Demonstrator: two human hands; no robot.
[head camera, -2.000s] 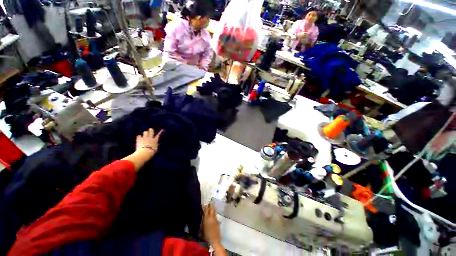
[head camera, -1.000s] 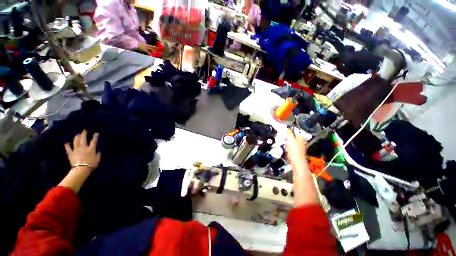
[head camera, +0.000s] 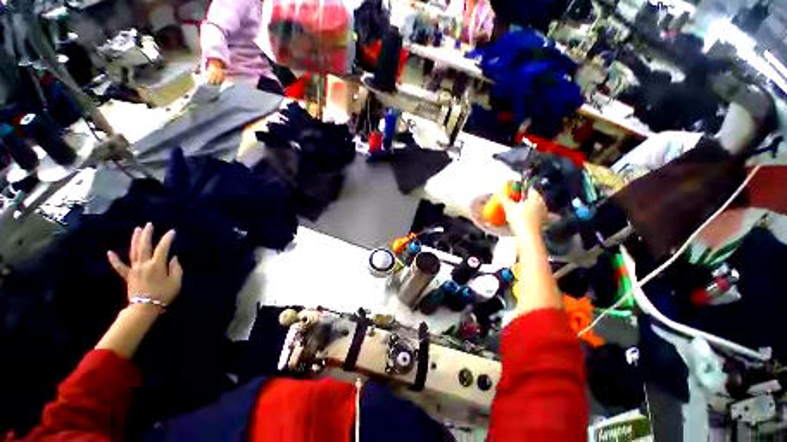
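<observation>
My left hand (head camera: 150, 269) lies with fingers spread on the large heap of navy cloth (head camera: 78, 293) at the left. My right hand (head camera: 525, 211) is stretched out past the sewing machine, at the orange thread cone (head camera: 494, 210) on its stand. Its fingers touch or overlap the cone's upper right side; whether they grip it cannot be told. The cream sewing machine (head camera: 449, 367) with two black bands lies low in the middle, with a dark cloth piece (head camera: 267, 332) at its head end.
A metal cylinder (head camera: 420, 278), a round tin (head camera: 380, 262) and small dark spools stand behind the machine. Grey cloth (head camera: 371, 203) lies beyond. Crumpled orange cloth (head camera: 580, 318) is right of my forearm. A person in pink (head camera: 237, 39) is at the back left.
My right hand first moved from the machine's head end over to the right, then further out to the orange cone. My left hand stays on the navy heap. The view has shifted.
</observation>
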